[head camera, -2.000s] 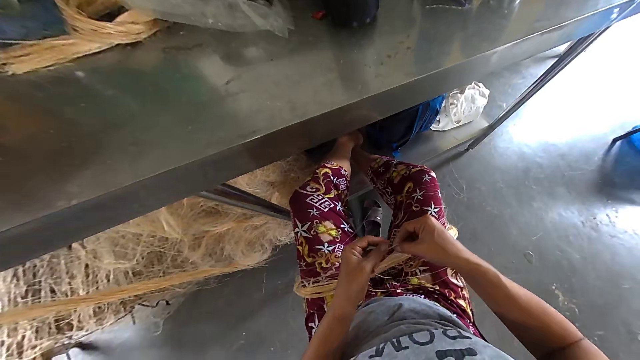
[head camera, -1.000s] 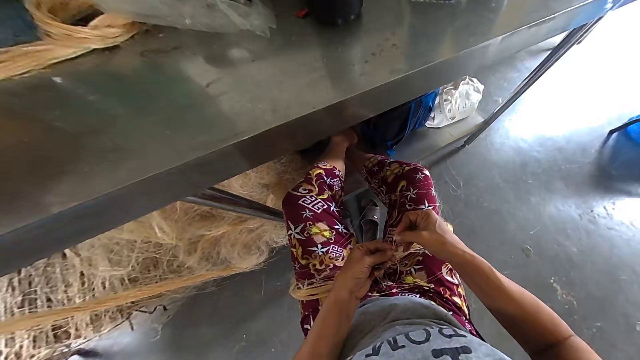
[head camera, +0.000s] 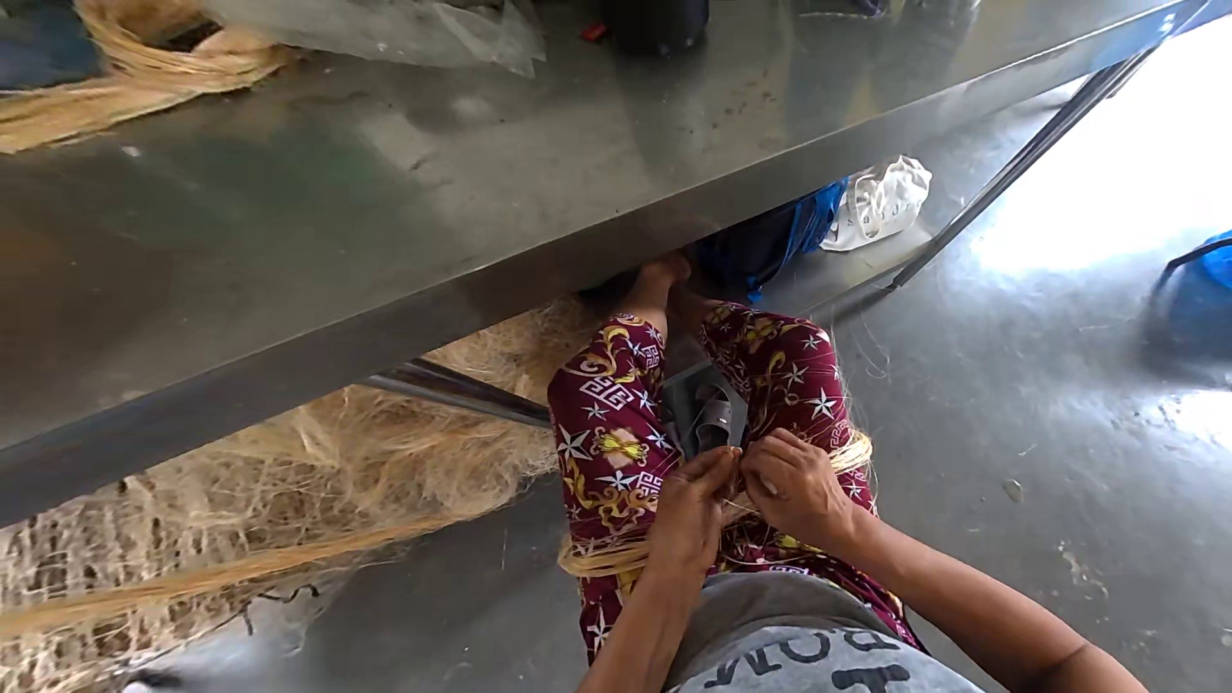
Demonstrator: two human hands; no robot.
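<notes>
A bundle of pale plant fiber [head camera: 604, 558] lies across my lap over maroon patterned trousers [head camera: 616, 423], and its other end shows at the right thigh. Above the lap, my left hand [head camera: 695, 496] pinches with thumb and forefinger close together at the fiber. My right hand [head camera: 794, 486] is beside it, fingers curled, its fingertips nearly touching the left ones. Fine strands show between and below the hands; exactly what each fingertip holds is too small to tell.
A metal table [head camera: 385, 192] spans the front, bearing a fiber hank [head camera: 183, 72], clear plastic [head camera: 404, 29] and a dark container [head camera: 656, 24]. Loose fiber [head camera: 318, 472] heaps at lower left. Under the table are a blue-and-black bag [head camera: 770, 236] and a white bag [head camera: 878, 204]. Sandals [head camera: 712, 419] lie between my legs.
Both hands stay close together over the lap, with small shifts of the fingers. The fiber end at the right thigh shows more plainly now.
</notes>
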